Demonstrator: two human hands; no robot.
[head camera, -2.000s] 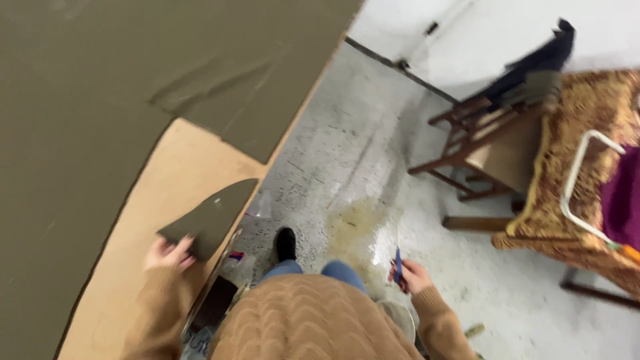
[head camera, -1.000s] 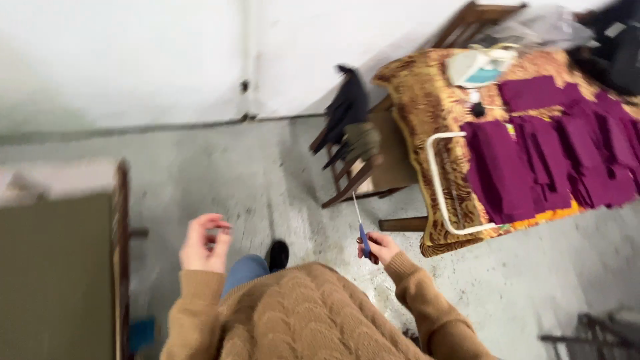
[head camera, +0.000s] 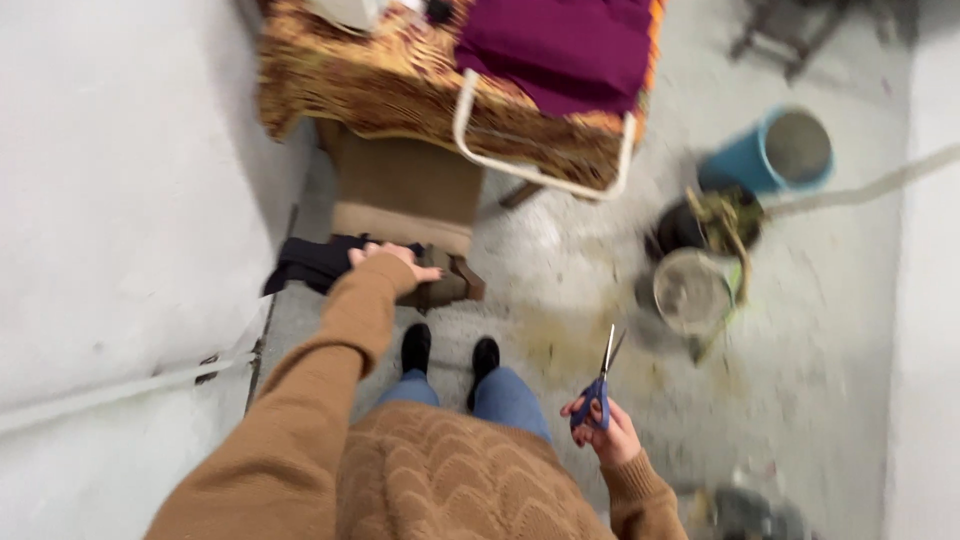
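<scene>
My left hand (head camera: 396, 261) rests on the top of a chair's backrest, over dark navy cloth (head camera: 311, 262) and olive-brown cloth (head camera: 442, 283) draped there; the fingers are spread, and I cannot tell whether they grip anything. The chair's brown seat (head camera: 409, 176) lies beyond, partly under a table. In my right hand (head camera: 611, 431) is a pair of scissors with blue handles (head camera: 592, 405), the blades slightly apart and directed away from me. They are over the floor, to the right of my legs.
Ahead, a table with a patterned gold-brown cloth (head camera: 352, 82) holds purple fabric (head camera: 559, 45) and part of an iron (head camera: 349, 11). A white tubular frame (head camera: 540, 180) juts past its edge. To the right stand a blue bucket (head camera: 739, 161), a clear bucket (head camera: 690, 292) and a potted plant (head camera: 727, 217). A wall (head camera: 127, 187) is at left.
My left hand has gone from olive fabric on the large table, through the air, to the draped chair back. The scissors stay in my right hand. The view has turned strongly to the right.
</scene>
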